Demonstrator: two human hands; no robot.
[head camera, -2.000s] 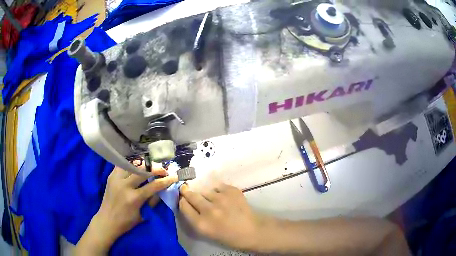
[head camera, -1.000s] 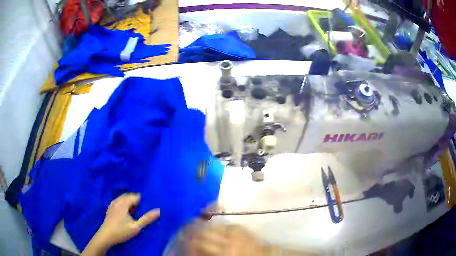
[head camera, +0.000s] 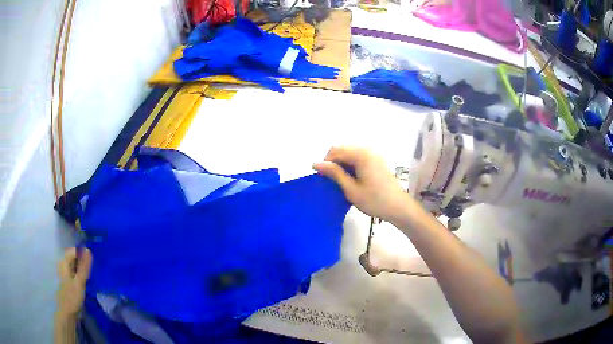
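A large royal blue panel (head camera: 222, 242) is spread between my hands, left of the machine and clear of the needle. My right hand (head camera: 356, 175) pinches its upper right corner. My left hand (head camera: 75, 275) grips its left edge at the far left of the view. Light blue cloth (head camera: 208, 186) shows behind the panel's top edge, and more hangs below it at the lower left. The off-white sewing machine head (head camera: 538, 168) stands at the right. My right forearm crosses in front of the table beside it.
Thread snips (head camera: 505, 261) lie on the table behind my right forearm. A blue cut-piece pile (head camera: 249, 57) lies on yellow and brown material at the back. A printed ruler (head camera: 312, 318) runs along the front edge. A white wall (head camera: 80, 87) is at the left; pink cloth (head camera: 470, 20) lies at the back.
The blue cloth has left the needle area and is now spread out to the left. My hands have moved far apart, each on an edge. The view has swung left.
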